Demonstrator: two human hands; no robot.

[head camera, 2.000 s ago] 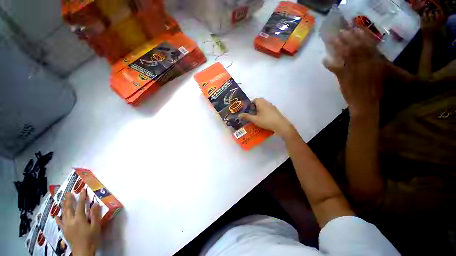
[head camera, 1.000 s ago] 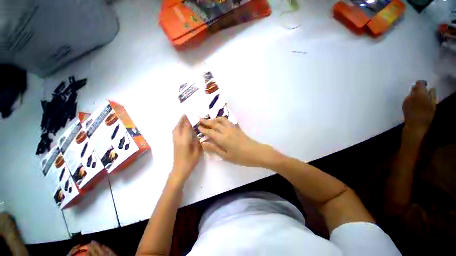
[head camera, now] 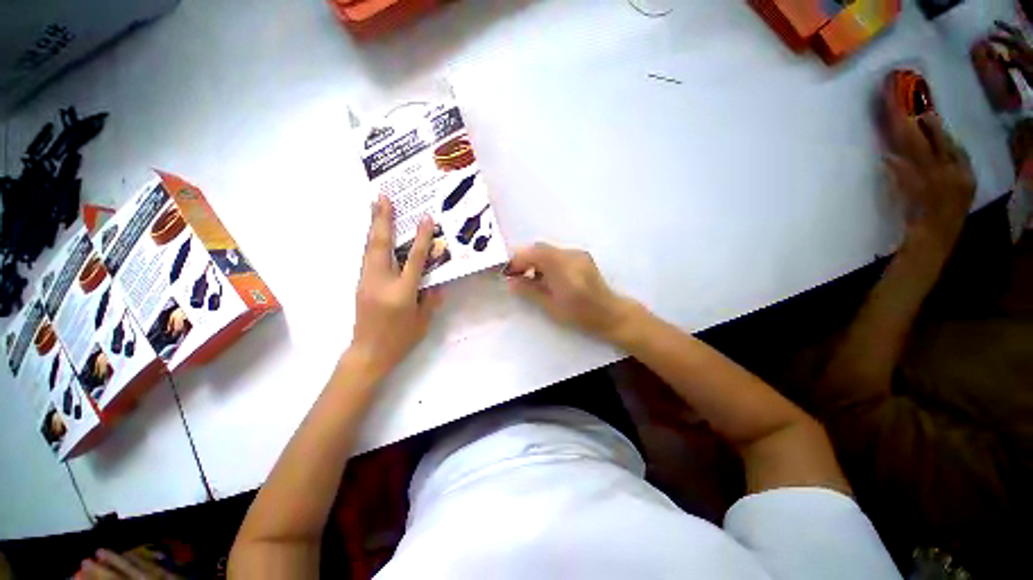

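A retail box (head camera: 436, 187) lies on the white table in front of me, white back up, with black title bars and an orange coil picture. Pale flaps stick out at its far end. My left hand (head camera: 391, 278) lies on the near left part of the box, fingers spread over the white panel, thumb hidden. My right hand (head camera: 566, 289) is at the near right corner of the box, fingers bent and fingertips touching that corner. The near end of the box is hard to see.
Made-up boxes (head camera: 153, 266) stand in a row at left, beside a black heap of accessories (head camera: 45, 193). Orange carton blanks (head camera: 380, 14) are at the far edge, more cartons (head camera: 833, 25) at far right. A neighbour's hand (head camera: 935, 170) holds an orange coil (head camera: 911, 93).
The carton was first dark side up under my right hand, then turned white side up. My left hand left the row of boxes and came onto it. My right hand has now moved to its corner.
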